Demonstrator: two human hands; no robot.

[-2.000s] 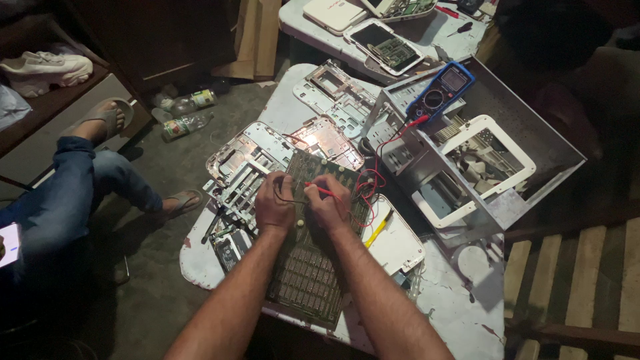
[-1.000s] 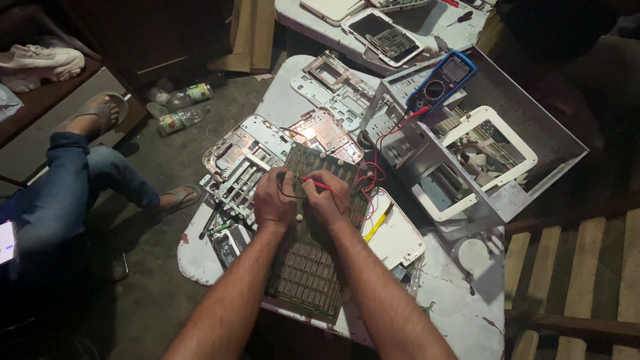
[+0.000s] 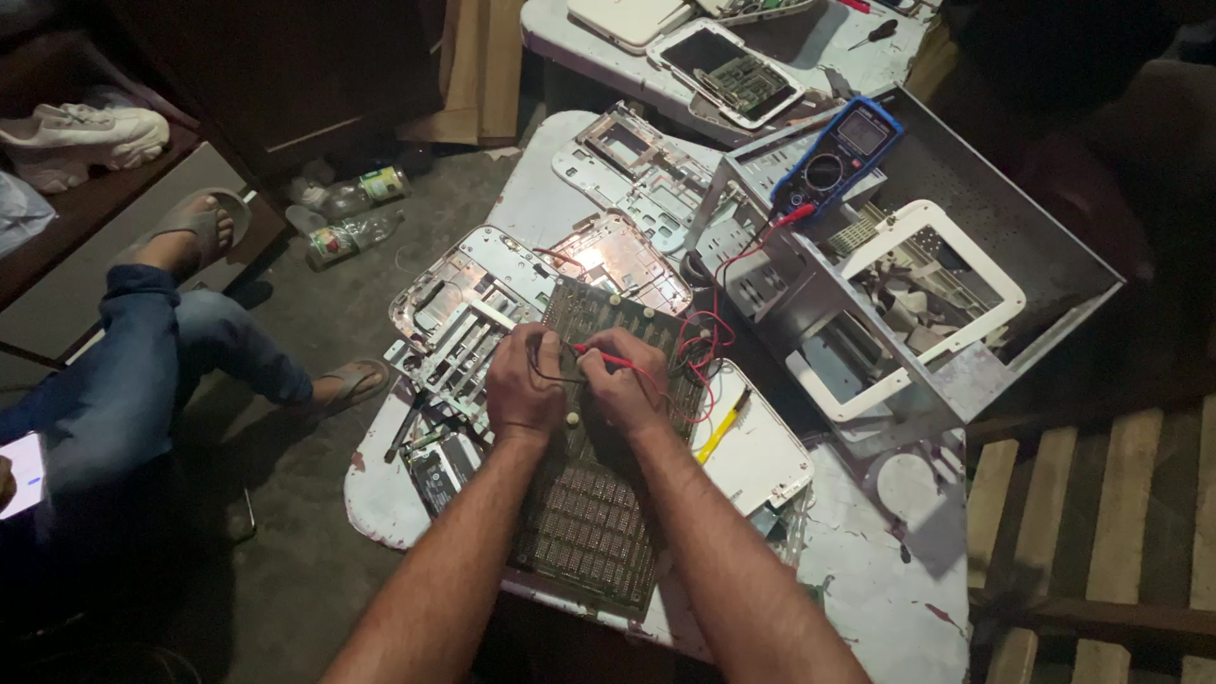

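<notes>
A large green circuit board [image 3: 594,532] lies over other parts on the white table. My right hand [image 3: 622,380] grips a red multimeter probe [image 3: 608,358], its tip pointing left over the board's upper part. Beside it on the left, my left hand [image 3: 525,385] is closed at the board's left edge, with a black lead [image 3: 556,377] running from its fingers; the black probe itself is mostly hidden. Red leads [image 3: 731,328] loop from the right of the board up to a blue multimeter [image 3: 838,157], which leans on a metal case.
The open metal case [image 3: 1035,237] holds white frames [image 3: 993,275] and scrap. Stripped metal device frames [image 3: 456,285] lie beyond the board. A yellow pen-like tool [image 3: 724,427] rests on a white panel [image 3: 760,465] at the right. A seated person's legs [image 3: 228,351] are at the left.
</notes>
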